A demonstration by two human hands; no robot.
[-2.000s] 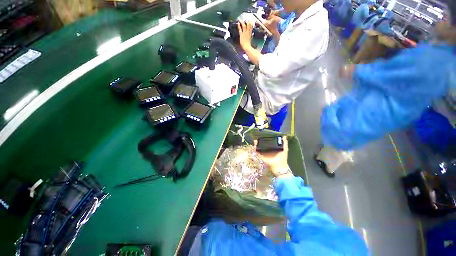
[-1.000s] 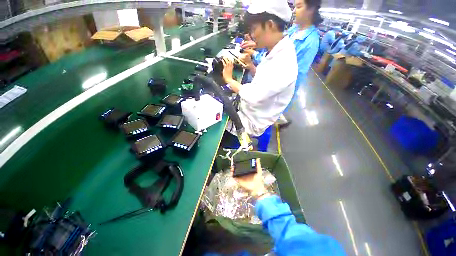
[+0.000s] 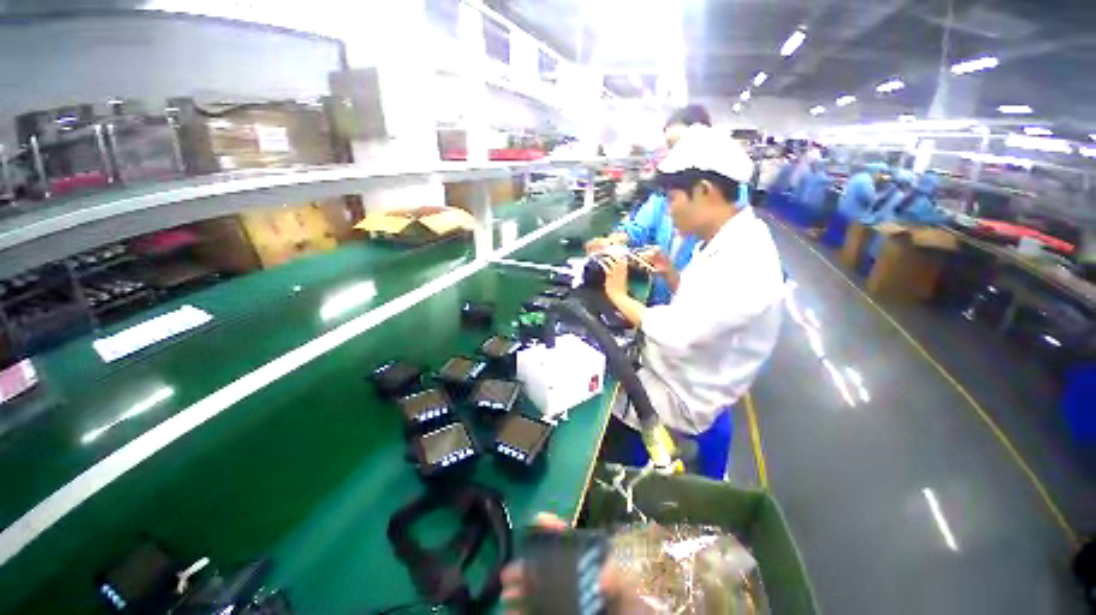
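Observation:
A blurred black display unit point(image 3: 565, 579) is held upright at the bottom edge, with pale button marks on its right side. Blurred fingers show on its right side, apparently my right hand point(image 3: 619, 589), cut off by the picture's edge. More fingertips show at its left side and top; I cannot tell whether they belong to my left hand or the same hand. Several black display units with grey screens, one of them nearest me point(image 3: 444, 447), lie in a group on the green bench point(image 3: 301, 529).
A black strap loop point(image 3: 421, 541) lies on the bench. A white box point(image 3: 561, 375) stands by the units. A black hose with a yellow-banded end point(image 3: 660, 445) hangs above a green bin point(image 3: 781, 541) of clear film. A person in white point(image 3: 721, 312) works farther along.
The held unit has moved from above the bin to the bench's edge, lower and closer to me. The view has tilted up, showing more of the line.

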